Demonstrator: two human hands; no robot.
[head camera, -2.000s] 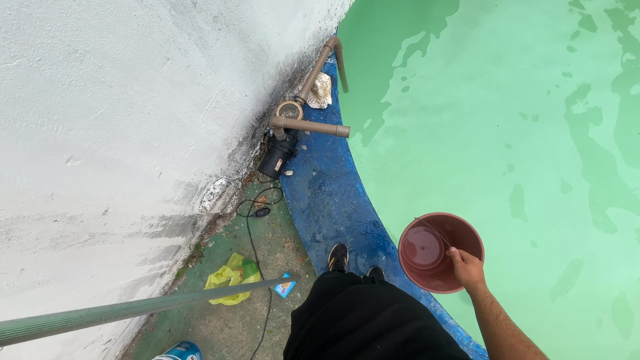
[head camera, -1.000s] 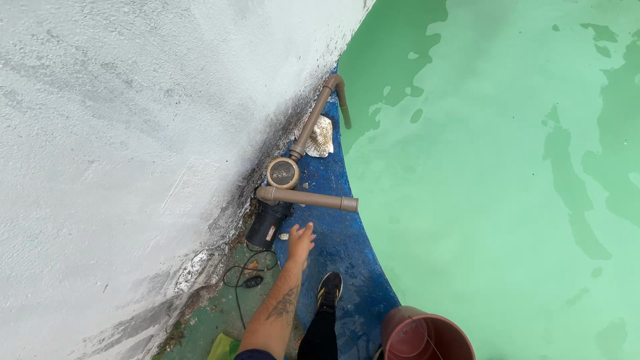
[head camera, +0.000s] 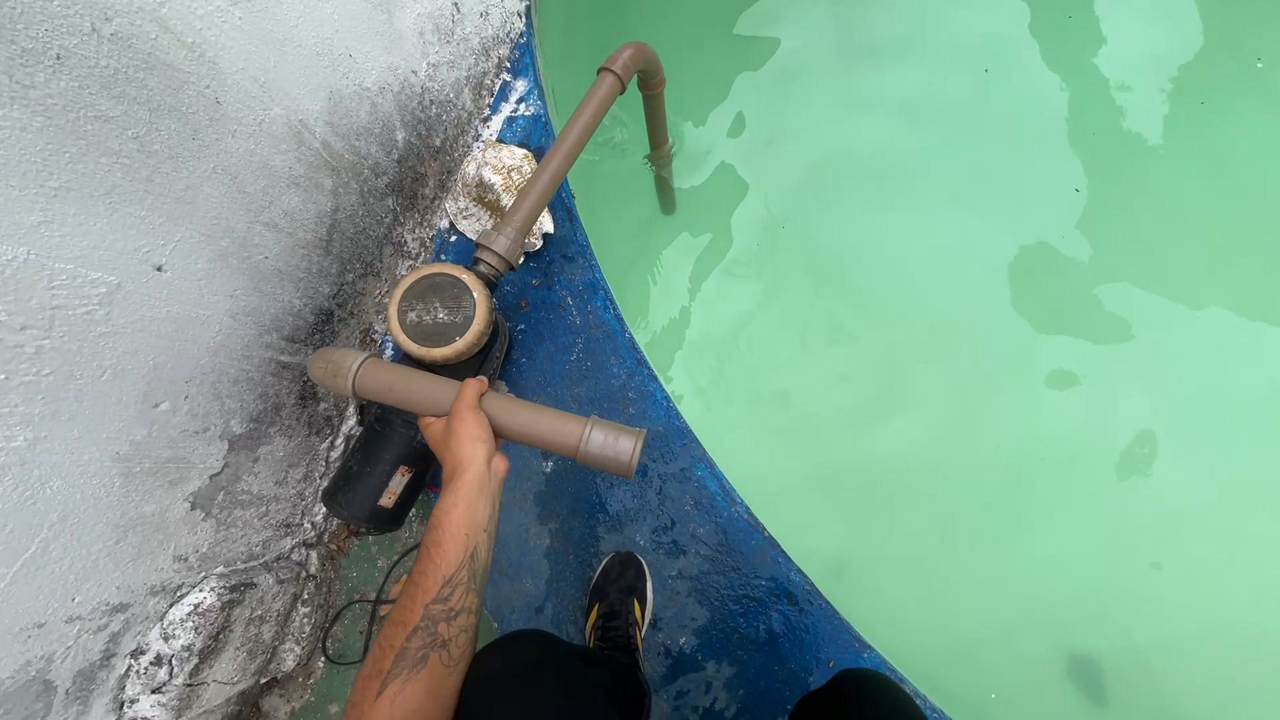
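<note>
My left hand (head camera: 467, 430) grips the middle of a brown PVC pipe (head camera: 540, 425) with an elbow at its left end and a wider socket at its right. Behind and under it sits a pool pump with a round strainer lid (head camera: 440, 312) and a black motor (head camera: 378, 470). From the strainer another brown pipe (head camera: 565, 150) runs up over the edge, bends down at an elbow and dips into the green water. How the held pipe meets the pump is hidden. Neither my right hand nor the bucket is in view.
A blue painted pool ledge (head camera: 640, 530) curves along the green water (head camera: 900, 400). A stained white wall (head camera: 200, 250) rises at the left. A pale crumpled object (head camera: 492, 190) lies by the upper pipe. A black cable (head camera: 372, 610) runs beside my forearm, and my shoe (head camera: 618, 605) stands on the ledge.
My left hand, open below the pipe a second ago, has closed around it, and the pipe now lies tilted further down to the right. The reddish bucket has left the view.
</note>
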